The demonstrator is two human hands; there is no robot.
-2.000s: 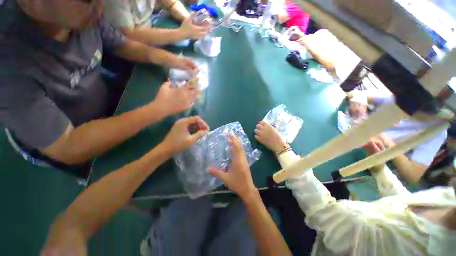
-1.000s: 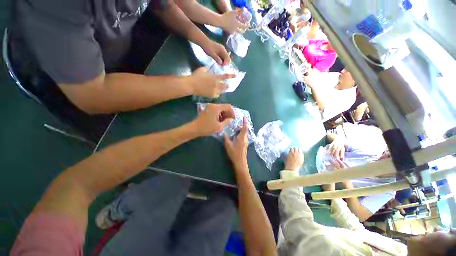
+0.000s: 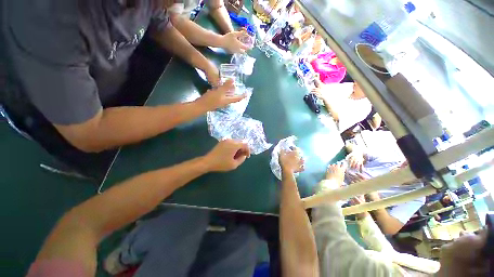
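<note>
A crinkled clear plastic bag (image 3: 238, 130) lies on the green table in front of me, its far end close to the hands of the person at left. My left hand (image 3: 228, 156) is at its near edge, fingers curled with thumb and fingertip close together; whether film is pinched there is unclear. My right hand (image 3: 291, 161) is closed on a second crinkled clear bag (image 3: 277, 156) further right. The fingers hide part of that bag.
A person in a grey shirt (image 3: 46, 70) at left holds a clear round part (image 3: 229, 71). A pale sleeve (image 3: 329, 216) is close to my right arm. Cream pipes (image 3: 368, 186) cross at right. A black bundle (image 3: 312, 103) lies farther up the table.
My right hand has moved right, from the first bag to the second, and closed on it. My left hand is now at the first bag's near edge instead of over it.
</note>
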